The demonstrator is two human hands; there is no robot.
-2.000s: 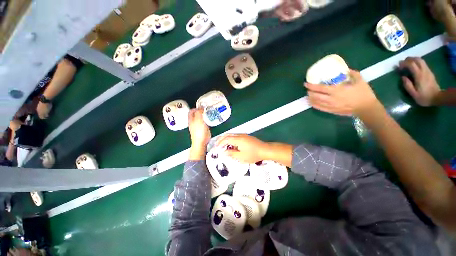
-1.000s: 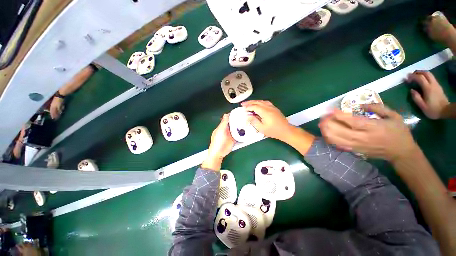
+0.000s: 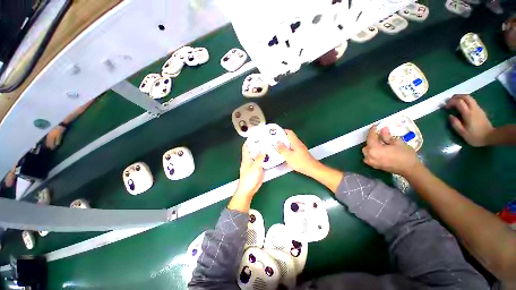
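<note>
My left hand and my right hand hold a cream-white housing unit between them, above the near rail at the belt's edge. Its face with dark round spots is up. My left hand grips the lower left side, my right hand the right side with fingers on top. The inside of the unit is hidden. A pile of cream covers lies on the green worktop between my forearms, partly overlapping.
The pale rail separates worktop and dark green belt. On the belt lie a brownish cover, cream units and an open unit. At right, another person's hand holds an open unit. A grey frame is at left.
Over two seconds, both my hands came together on one unit; my right hand left the pile. In the last second they shifted slightly left. The neighbour's open unit now shows more clearly.
</note>
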